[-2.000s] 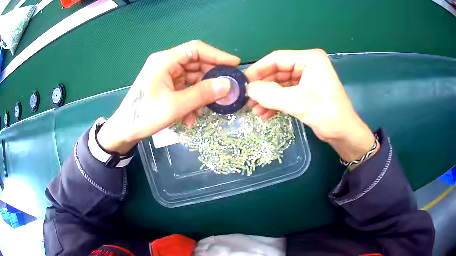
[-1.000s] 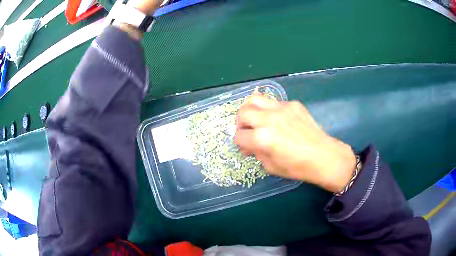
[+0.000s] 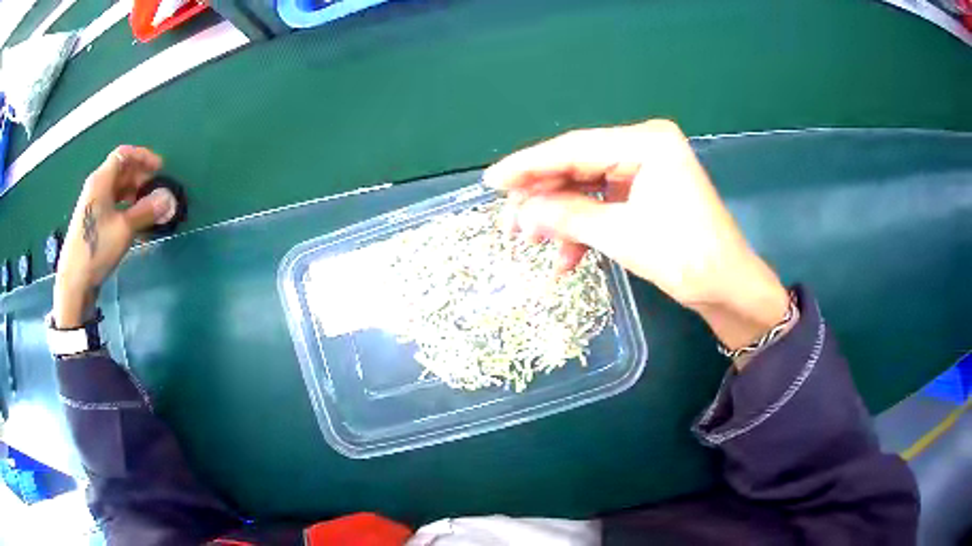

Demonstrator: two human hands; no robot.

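My left hand (image 3: 110,213) is at the left, on the belt edge, with thumb and fingers on a black wheel with a pale centre (image 3: 162,207). My right hand (image 3: 629,208) is over the upper right part of the clear plastic box (image 3: 469,432), thumb and fingertips pinched together; whether a small pin is between them cannot be made out. The box holds a loose heap of tiny silver to yellow-green pins (image 3: 501,309). A white paper slip (image 3: 346,293) lies at the box's left end.
Several black wheels (image 3: 52,252) stand in a row at far left on the belt edge. The green conveyor belt (image 3: 426,96) runs beyond the dark green ledge (image 3: 810,213). A blue tray rim (image 3: 330,11), a red-orange bin (image 3: 160,19) and a pale plastic bag (image 3: 38,75) are at the far side.
My left hand went out to the blue tray, then came back to the belt edge at left with a wheel. My right hand dipped into the pins and has risen slightly.
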